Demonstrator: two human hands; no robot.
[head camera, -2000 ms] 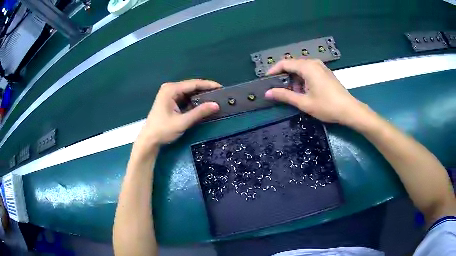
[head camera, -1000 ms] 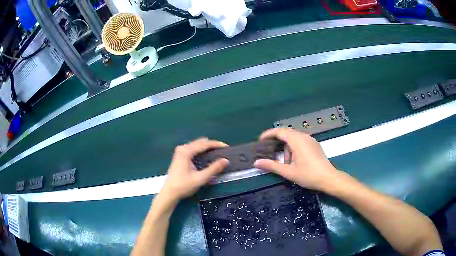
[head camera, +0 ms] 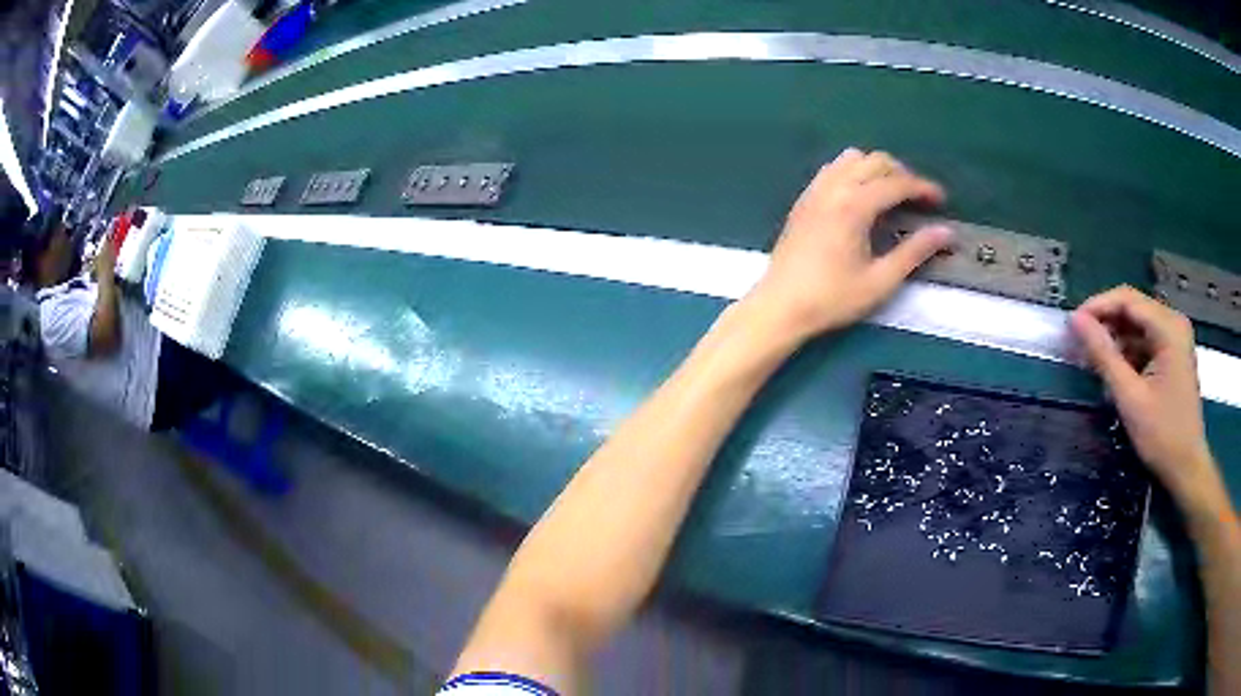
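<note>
A flat grey metal bar with round brass-centred studs lies on the dark green belt just behind the white strip. My left hand has thumb and fingers at the bar's left end, gripping it. My right hand is off the bar, near its right end, above the tray's back right corner; its thumb and index finger are close together, and I cannot tell if they hold something small. The black tray holds many tiny shiny rings and lies on the green bench edge.
Another bar lies on the belt at the right. Several bars lie along the belt at the left. White boxes stand at the bench's left end. A person is at the far left. A white strip borders the belt.
The view has turned to the left. The bar that both hands held is now down on the belt. My right hand has let go of it and moved right and nearer; my left hand remains at its left end.
</note>
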